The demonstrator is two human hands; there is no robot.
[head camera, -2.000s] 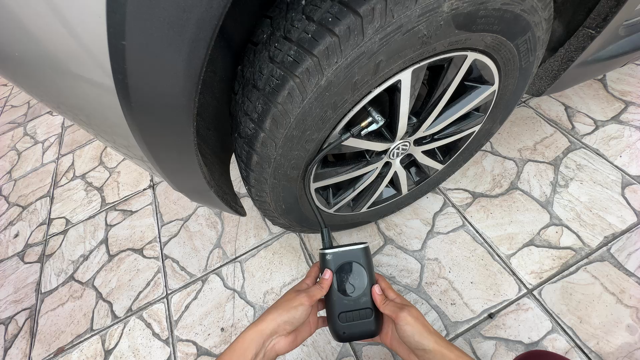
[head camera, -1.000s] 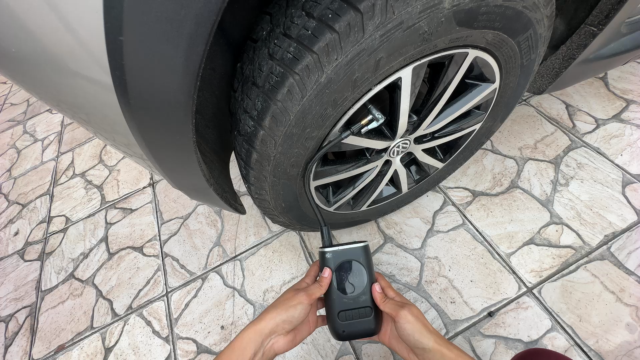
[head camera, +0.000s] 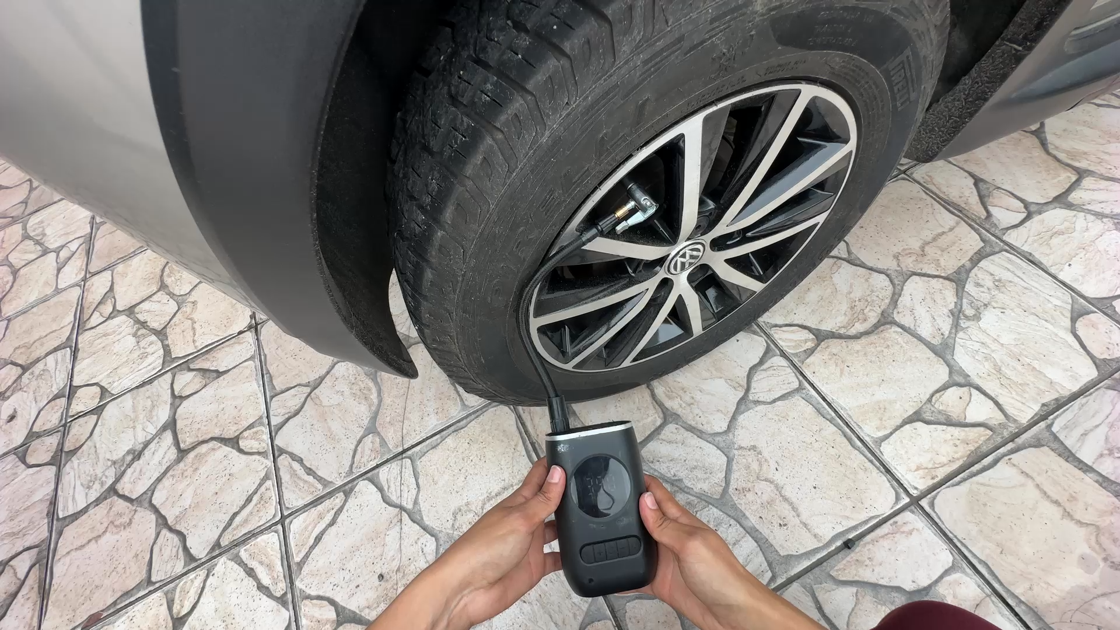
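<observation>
A black portable tire inflator (head camera: pixel 604 516) with a round dark display and a row of buttons is held upright at the bottom middle. My left hand (head camera: pixel 507 542) grips its left side, thumb at the front edge. On its right side is my right hand (head camera: pixel 691 551), also gripping. From the inflator's top a black air hose (head camera: pixel 535 354) runs up over the tire (head camera: pixel 490 201) to a metal chuck (head camera: pixel 637 208) at the valve area of the Volkswagen alloy wheel (head camera: pixel 686 257). The valve itself is hidden by the chuck.
The car's dark wheel-arch trim (head camera: pixel 254 192) and grey body panel (head camera: pixel 79 131) curve down at the left. More bodywork (head camera: pixel 1032 87) is at the upper right. Stone-patterned floor tiles (head camera: pixel 814 464) lie beneath. Dark red fabric (head camera: pixel 932 617) shows at the bottom edge.
</observation>
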